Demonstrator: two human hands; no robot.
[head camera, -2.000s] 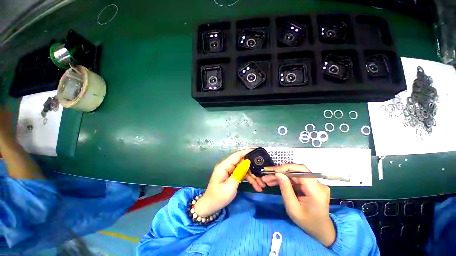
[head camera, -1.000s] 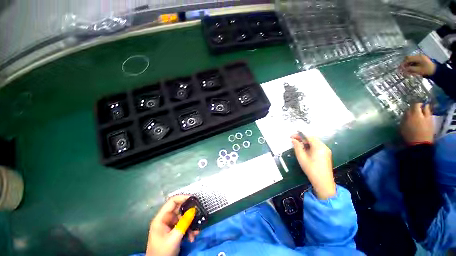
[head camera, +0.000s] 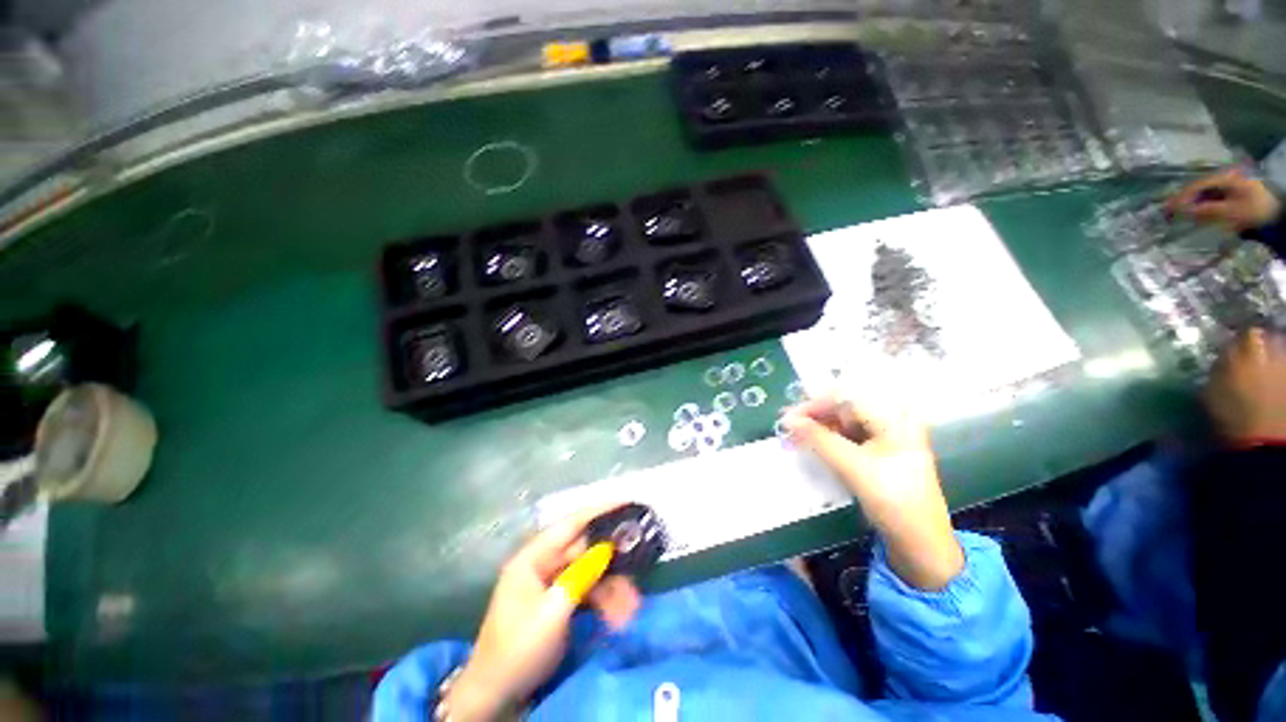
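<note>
My left hand (head camera: 529, 621) holds a black watch housing (head camera: 631, 539) by its edge, over the left end of the white dot sheet (head camera: 755, 494). A yellow finger cot (head camera: 583, 573) covers one digit and lies against the housing. My right hand (head camera: 891, 480) has its fingertips low over the mat, by the right side of the loose rings (head camera: 701, 426). Blur hides whether its fingers grip a ring or a tool; no tweezers can be made out. The dark pile of gaskets (head camera: 903, 299) lies on white paper (head camera: 987, 303) beyond it.
A black foam tray (head camera: 607, 363) with housings stands behind the rings; its back right pocket is empty. A second foam tray (head camera: 783, 124) and clear plastic trays (head camera: 987, 113) stand farther back. A cream round tub (head camera: 96, 444) is at left. Another person's hands (head camera: 1248, 381) are at right.
The view has swung left, so things sit farther right. My right hand has moved from the gasket paper's near edge to the loose rings. My left hand still holds the housing.
</note>
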